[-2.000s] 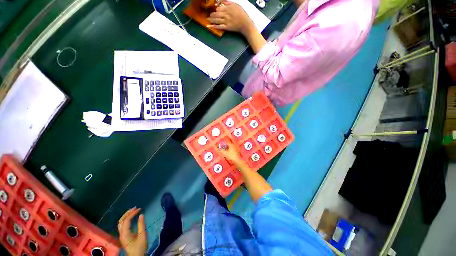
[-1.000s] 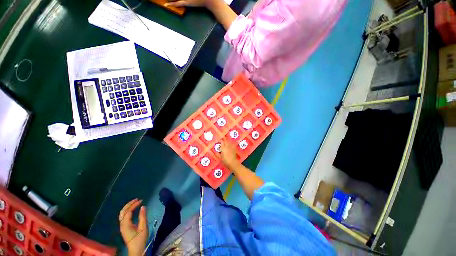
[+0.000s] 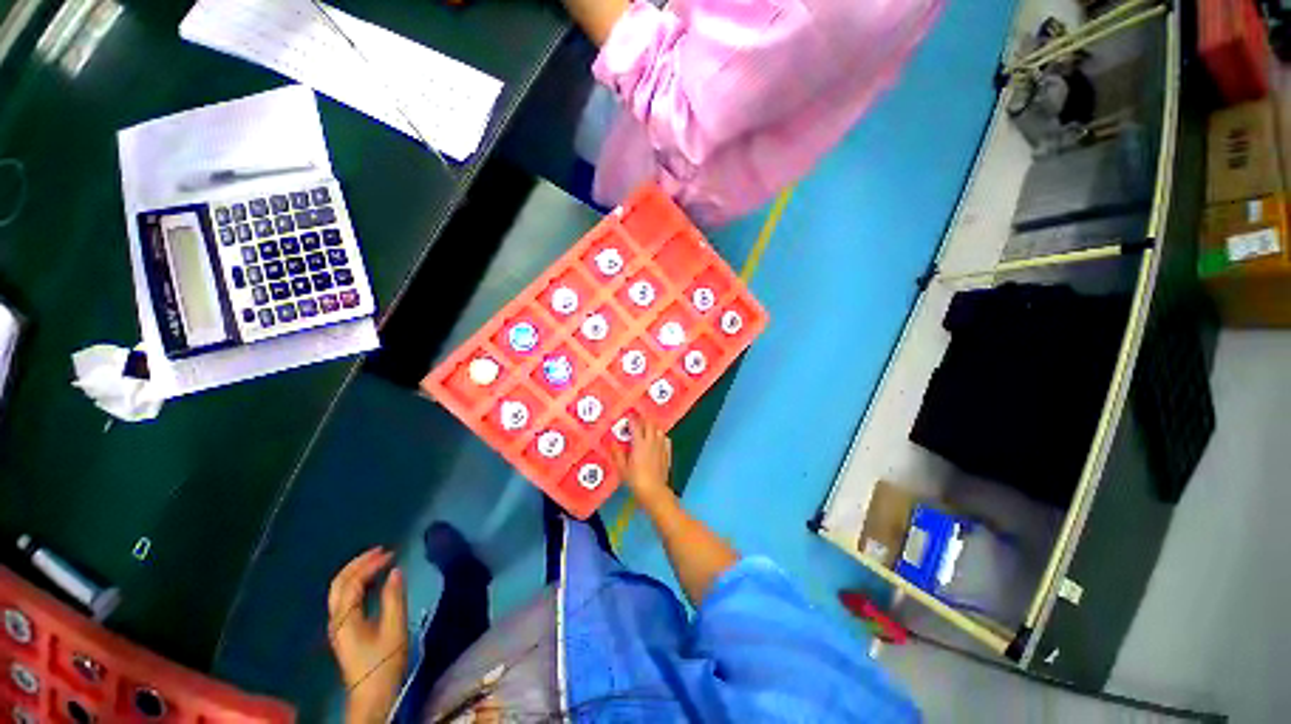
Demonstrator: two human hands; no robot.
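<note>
An orange-red parts tray (image 3: 658, 265) with square pockets lies between the bench and the person in pink. Most pockets hold white-faced round parts (image 3: 591, 477); two look bluish (image 3: 557, 371). My right hand (image 3: 647, 461) is at the tray's near edge, fingertips on a round part in a pocket; whether it is gripped cannot be told. My left hand (image 3: 368, 631) is low at the left, fingers apart and empty. A second red tray (image 3: 149, 665) is cut off at the lower left, with some dark-centred round parts (image 3: 149, 702).
A calculator (image 3: 259, 269) and pen lie on paper (image 3: 290, 135) on the dark-green bench, beside a crumpled tissue (image 3: 118, 382). A printed strip (image 3: 347, 64), a pale tube (image 3: 68, 577) and the second tray are also there. A person's pink sleeve (image 3: 765, 99) is close beyond the tray.
The view has shifted. My right hand has moved from the inner pockets to one at the tray's near edge. The bluish look shows on different parts. My left hand stays low and open.
</note>
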